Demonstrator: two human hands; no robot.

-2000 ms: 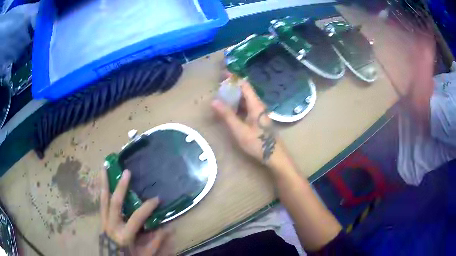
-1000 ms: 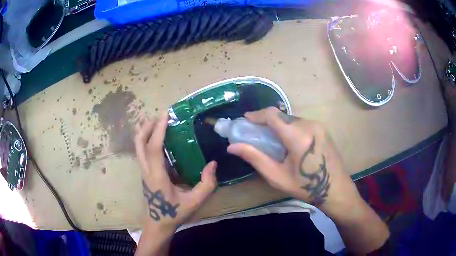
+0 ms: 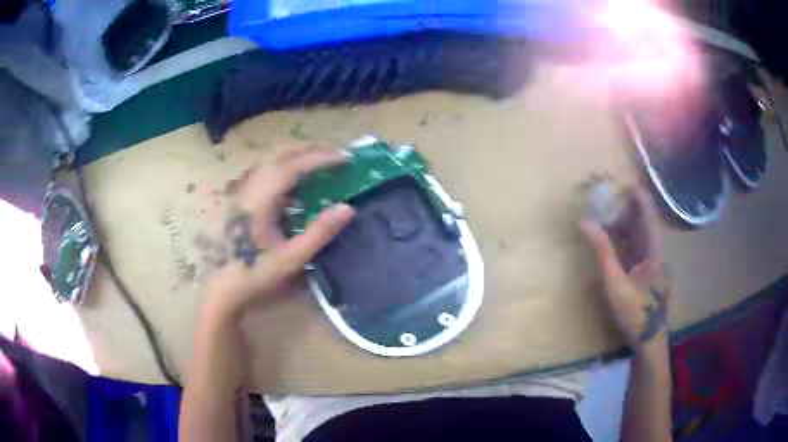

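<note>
A green housing (image 3: 389,250) with a silver-white rim lies on the bench in front of me, its rounded end toward me and its green squarer end away. Its dark recess faces up, with a raised curved outline and two pale rings near the rounded end. My left hand (image 3: 281,220) grips the green end, thumb over its edge. My right hand (image 3: 626,259) is to the right, away from the housing, blurred, holding the small whitish glue bottle (image 3: 603,203).
A row of nested black inserts (image 3: 363,78) lies along the far edge, before a blue crate (image 3: 363,22). More housings (image 3: 683,168) lie at right, partly washed out by glare. Another housing (image 3: 69,246) and a black cable (image 3: 130,302) are at left.
My right hand has moved from over the recess to the right with the bottle. The housing has turned so its rounded end points toward me. My view has shifted left.
</note>
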